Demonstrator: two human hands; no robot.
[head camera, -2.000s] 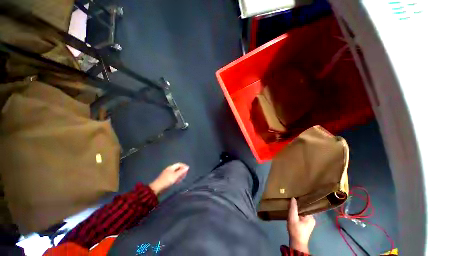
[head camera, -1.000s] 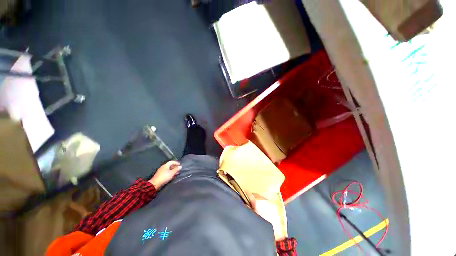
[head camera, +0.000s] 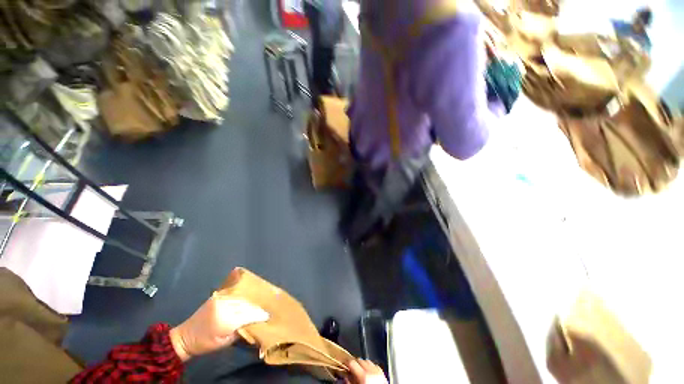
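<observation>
A tan bag (head camera: 281, 319) is held low in front of me, over the dark floor, with its opening edge toward me. My left hand (head camera: 221, 322) grips its left side, the thumb lying on the bag's face. My right hand (head camera: 365, 371) is cut off by the bottom edge of the picture; its fingers pinch the bag's right corner at the rim. The inside of the bag is mostly hidden.
A long white bench (head camera: 495, 247) runs along the right, with brown bags (head camera: 615, 135) on it. A person in purple (head camera: 420, 75) stands at it ahead. A white-topped stool (head camera: 424, 345) is near my right. A wheeled rack (head camera: 154, 251) is at left, bags piled beyond.
The view has turned up along the aisle and the red crate is out of view. My left hand, empty before, now holds the bag, which has moved left and been raised.
</observation>
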